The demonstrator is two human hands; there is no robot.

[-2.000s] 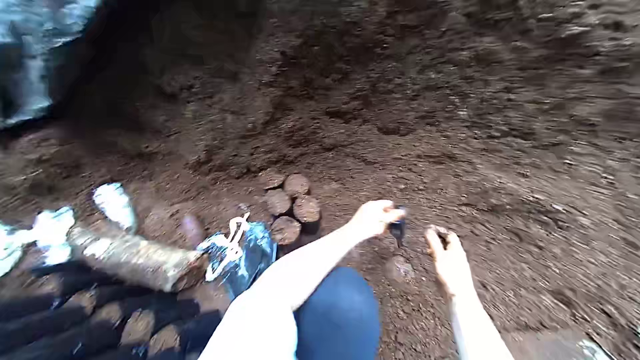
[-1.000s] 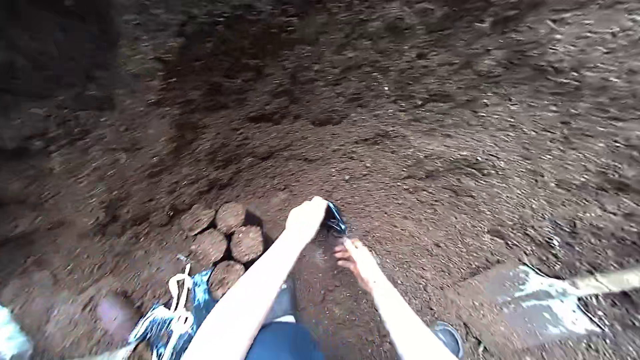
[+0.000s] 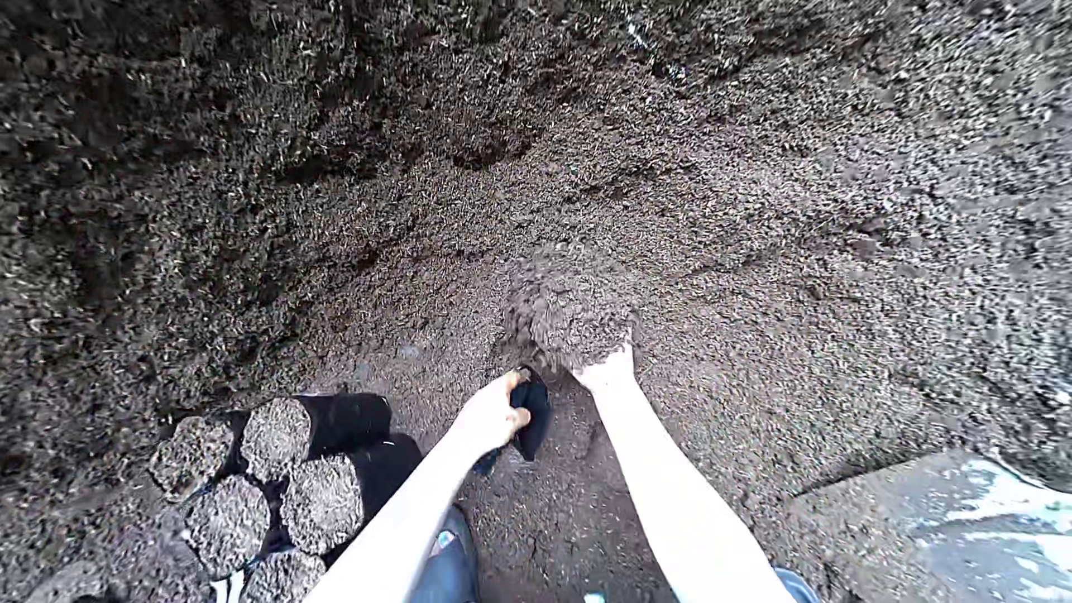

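Note:
Black plastic grow bag hangs from my left hand, its fingers and thumb pinching the rim. Just to the right, my right hand is pushed into the loose brown soil, with soil heaped over the fingers, so their pose is hidden. The bag and the right hand are a short way apart. At the lower left, several filled black bags lie on their sides in a stack, their round soil-packed ends facing me.
A bank of soil rises in front of both hands. At the lower right lies a metal shovel blade smeared with soil. My shoe stands between the filled bags and my hands.
My right hand, which was beside the bag with its fingers in sight, has moved into the soil. The left hand still holds a black bag. The view has shifted.

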